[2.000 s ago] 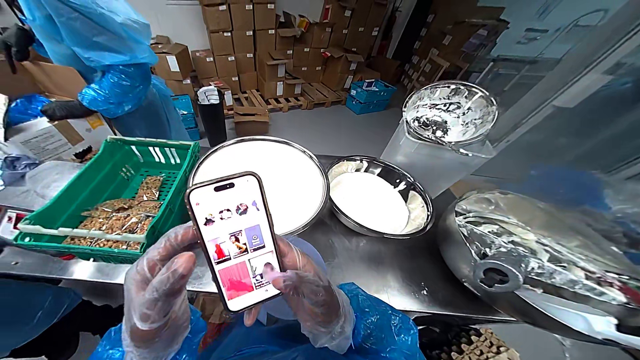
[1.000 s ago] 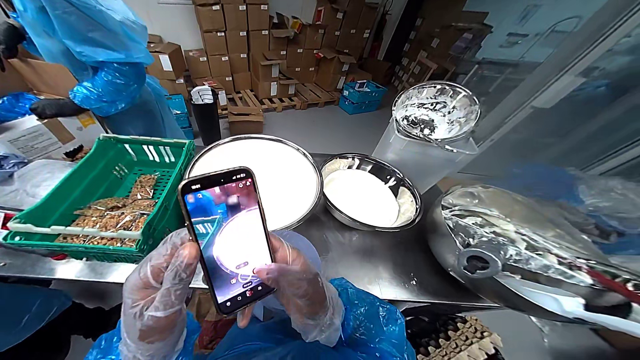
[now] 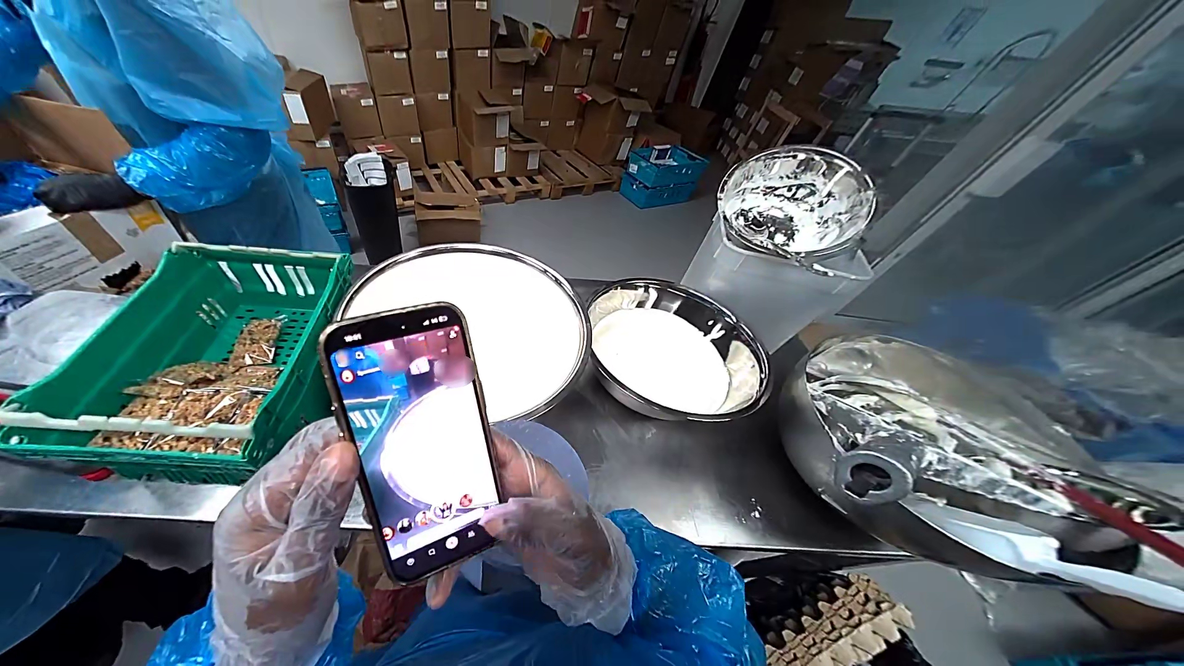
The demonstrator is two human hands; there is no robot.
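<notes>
A smartphone (image 3: 416,444) is held upright over the front edge of a steel table (image 3: 684,481). My left hand (image 3: 287,536), in a clear plastic glove, grips its left side. Gloved too, my right hand (image 3: 555,527) holds the right side, its thumb at the lower right of the screen. The lit screen shows a camera-like picture of a white round shape. Just behind the phone lies a wide steel bowl (image 3: 546,305) filled with something white. A smaller steel bowl (image 3: 661,361) to its right holds white cream, with smears on the wall.
A green plastic crate (image 3: 305,342) with bagged brown pieces is at left. A large smeared metal bowl (image 3: 814,444) stands at right, a smeared bowl (image 3: 795,199) on a translucent bin (image 3: 740,277) behind. A co-worker's black-gloved hand (image 3: 88,192) rests by a carton. Egg trays (image 3: 832,620) sit below.
The phone screen has gone from a grid of pictures to a camera-like view, now with small round icons low on it. Both hands still hold the phone.
</notes>
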